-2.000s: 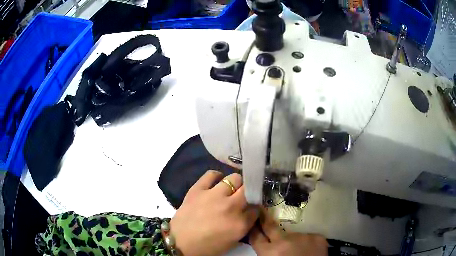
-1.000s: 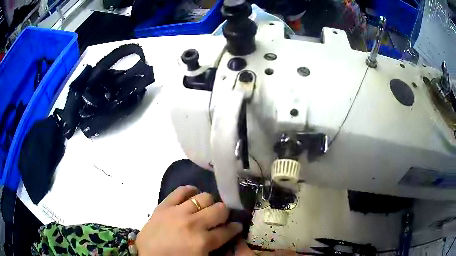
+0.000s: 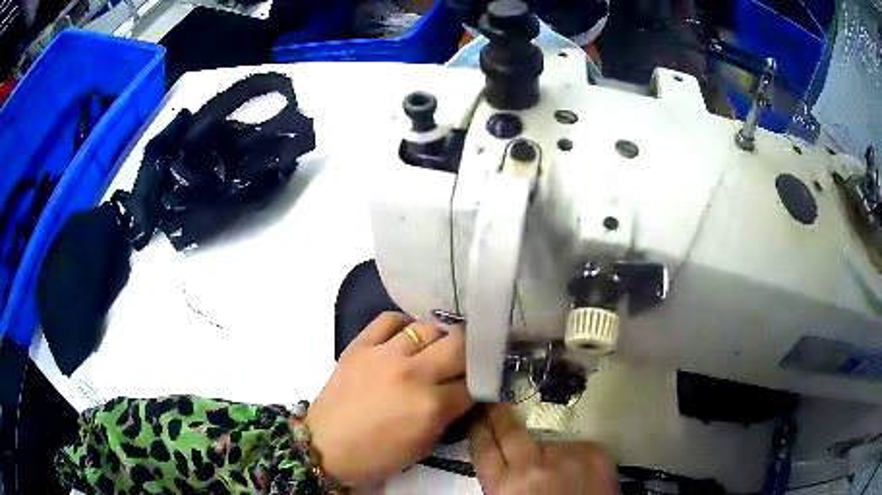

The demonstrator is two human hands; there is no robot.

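A black fabric panel (image 3: 360,299) with a rounded corner lies on the white table, partly under the head of the white sewing machine (image 3: 426,227). My left hand (image 3: 392,411), with a ring, presses on the panel just left of the needle area, fingers bent at its edge. My right hand (image 3: 542,464) is low in the frame, cut off by the bottom edge and slightly blurred, its fingertips touching the black fabric beside my left fingers. The needle and the seam are hidden behind the machine's front lever and my fingers.
A tangled bundle of black strips (image 3: 227,160) and a black rounded piece (image 3: 82,280) lie on the table (image 3: 261,309) at the left. A blue bin (image 3: 126,111) with black pieces stands at the far left. Dark tools (image 3: 667,480) lie right of my right hand.
The camera view has shifted. My right hand, mostly below the frame one second ago, shows again beside my left hand. The panel sits further under the machine head, with less of it visible.
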